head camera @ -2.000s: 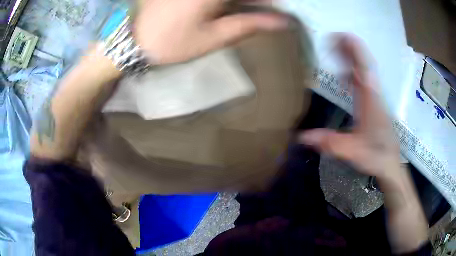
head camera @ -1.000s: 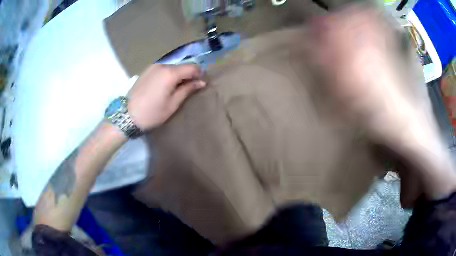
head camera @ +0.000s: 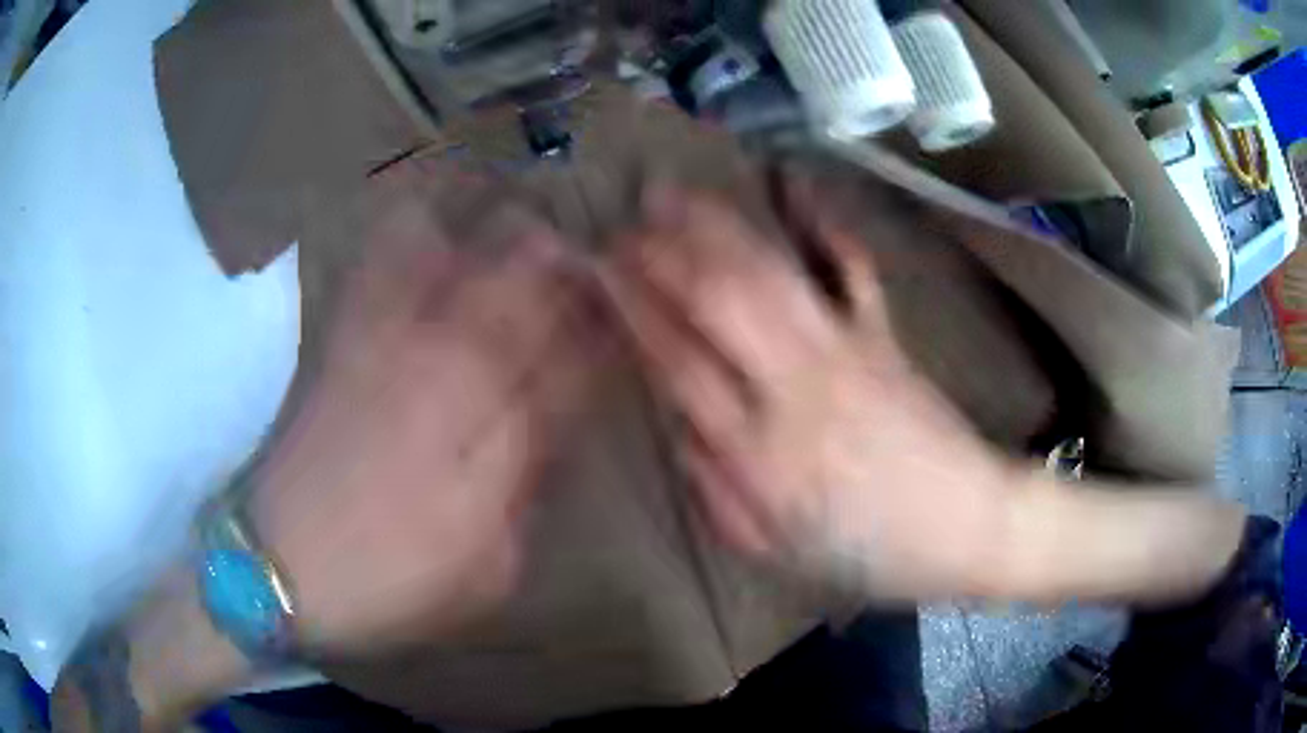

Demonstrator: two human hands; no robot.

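A brown garment panel (head camera: 602, 573) lies across the sewing machine table, with a seam line running from near the presser foot (head camera: 546, 132) towards me. My left hand (head camera: 416, 415), blurred, lies on the cloth left of the seam. My right hand (head camera: 774, 387), also blurred, lies on it right of the seam. Both hands are just in front of the presser foot, fingertips close together. Whether the fingers pinch the cloth is too blurred to tell. The sewing machine head (head camera: 480, 43) is above the cloth, with two white ribbed knobs (head camera: 843, 65) at its right.
The white table (head camera: 115, 329) curves along the left. At the far right stands a tray (head camera: 1244, 215) with yellow-orange-handled snips (head camera: 1236, 151). Folded brown cloth (head camera: 1132, 358) spreads at the right, its edge raised. Speckled floor (head camera: 1003, 666) shows at the lower right.
The view has moved closer to the machine. My right hand has come down and left onto the cloth beside my left hand. The panel now lies under both hands, its seam towards the presser foot.
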